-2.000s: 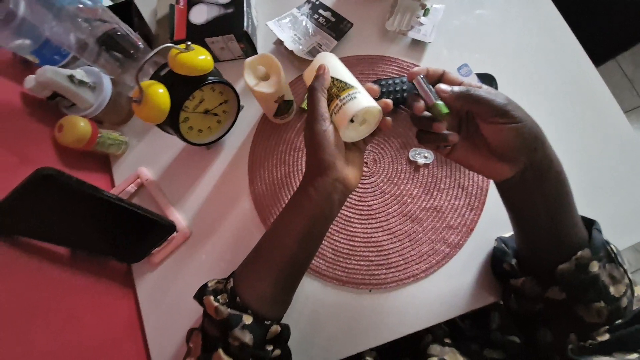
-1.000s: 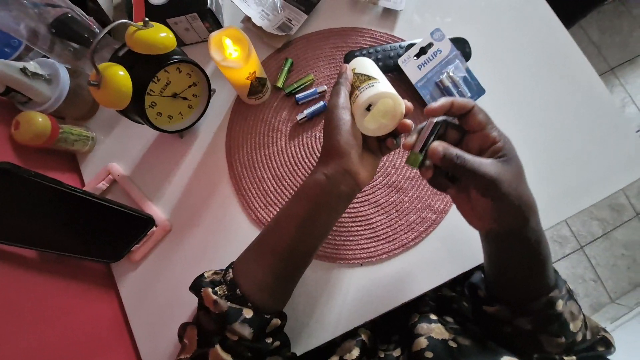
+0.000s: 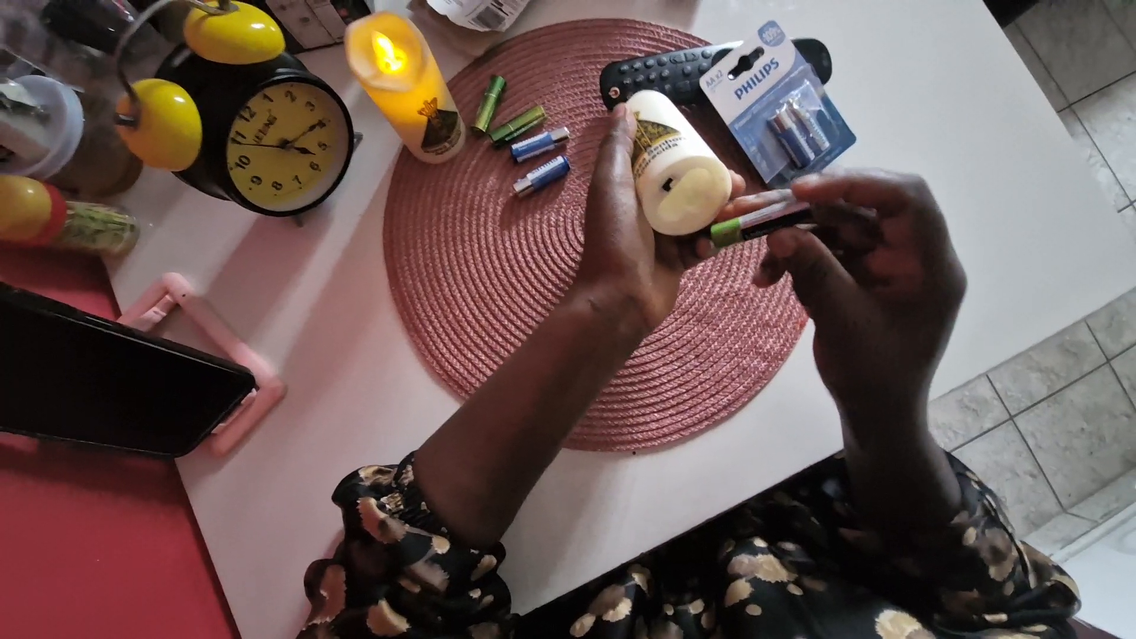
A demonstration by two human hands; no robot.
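Observation:
My left hand is wrapped around an unlit white LED candle, its base tilted toward me. Between the fingers of my right hand is a green and dark battery, its green end close beside the candle's base. A lit LED candle stands at the round woven placemat's upper left edge. Near it on the placemat lie two green batteries and two blue-and-silver batteries. A Philips battery blister pack with batteries inside leans over a black remote control.
A black alarm clock with yellow bells stands at the upper left. Below it, a dark phone rests on a pink stand. Jars and a small yellow-capped container crowd the left edge. A foil-like package lies at the top.
The standing candle, unlit two seconds ago, now glows. Loose batteries and the blister pack have come into sight on and beside the placemat. Both hands still hold the candle and a battery.

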